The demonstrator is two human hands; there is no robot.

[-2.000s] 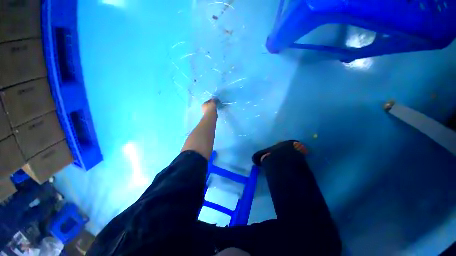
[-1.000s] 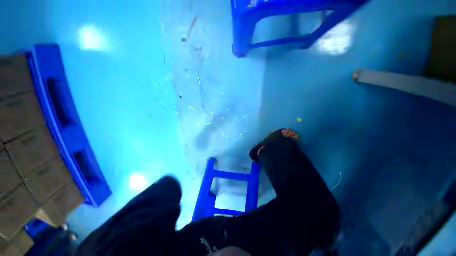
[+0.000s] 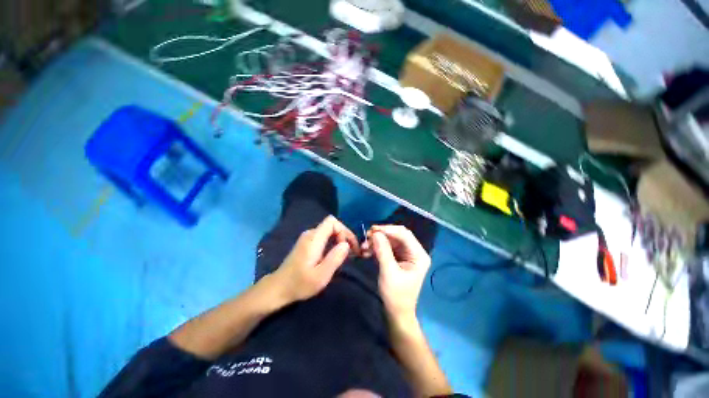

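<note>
My left hand [image 3: 315,260] and my right hand [image 3: 402,268] meet above my dark-clothed lap, bare, with fingertips nearly touching. Both are pinched on a small thin silvery strand [image 3: 364,231]; its short end sticks up between the fingertips. The fingers hide most of it, and blur hides its exact shape. The green bench [image 3: 389,179] lies just beyond my knees. On it are a tangled bundle of white and red wires [image 3: 334,85] and a pile of silvery plugs [image 3: 464,177].
A cardboard box [image 3: 420,70] and round-grilled fan [image 3: 472,122] stand behind the plugs. Right of them are a yellow sponge [image 3: 496,197], a black soldering station [image 3: 566,204] and orange-handled pliers [image 3: 606,263]. A blue stool [image 3: 132,144] stands on the floor at left.
The view has swung from the floor, with its scattered thin strands and pallet, to the bench. A hand reached to the floor earlier; now both hands are together over the lap, pinching a strand.
</note>
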